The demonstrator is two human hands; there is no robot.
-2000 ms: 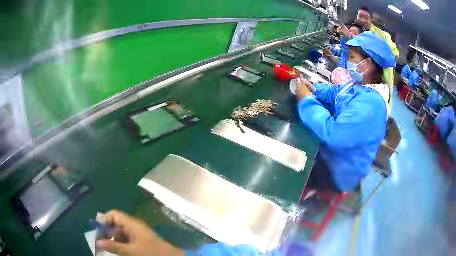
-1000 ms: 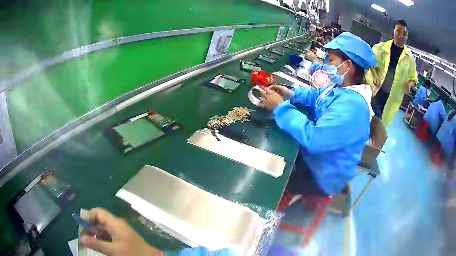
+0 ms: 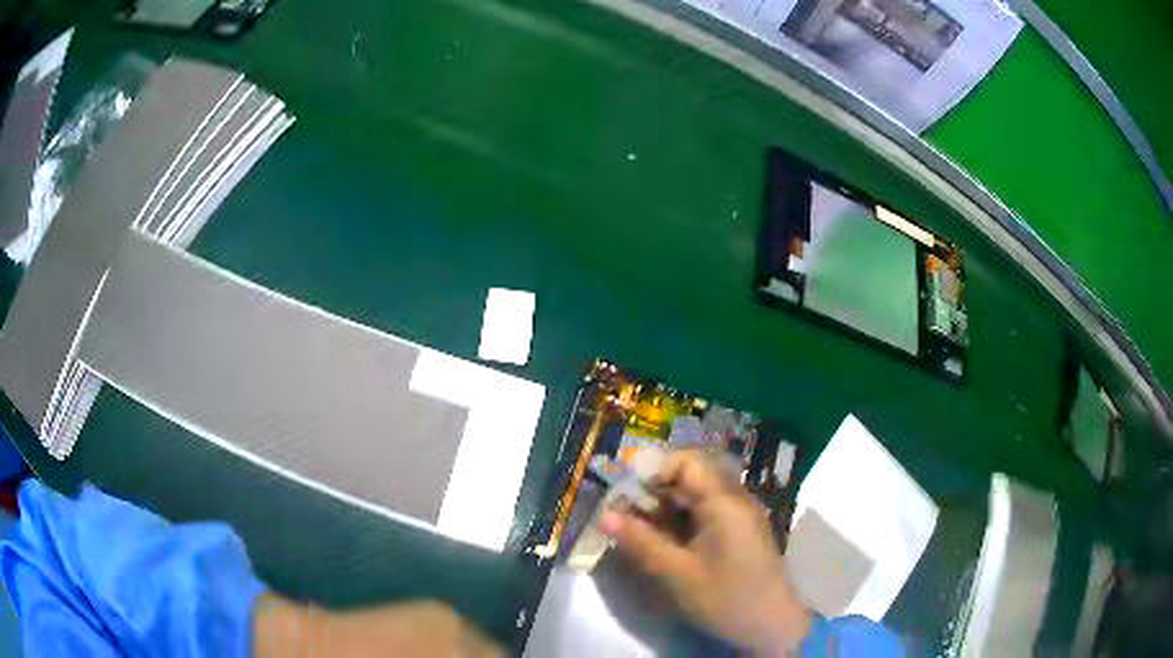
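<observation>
A tablet assembly [image 3: 561, 614] lies at bottom centre, its main board [image 3: 682, 414] with yellow tape and an orange flex cable [image 3: 575, 482] at the upper end. My right hand [image 3: 708, 546] is over the board, thumb and finger pinched on a small pale item, too blurred to name. My left sleeve and forearm show at bottom left; the left hand itself is cut off by the bottom edge. A grey adhesive sheet [image 3: 277, 373] with a bare white end lies left of the tablet. A smaller white and beige sheet [image 3: 881, 495] lies right of it.
A small white card [image 3: 507, 325] lies above the grey sheet's end. A grey sheet stack [image 3: 97, 238] and a clear plastic bag [image 3: 88, 135] are at left. Another tablet [image 3: 862, 267] lies upper right, below the metal rail and a posted sheet. A beige sheet stack [image 3: 1016, 566] is at right.
The view has swung from the line and the neighbouring worker down to the bench. My right hand is now over a tablet's board; my left sleeve and forearm have come into view.
</observation>
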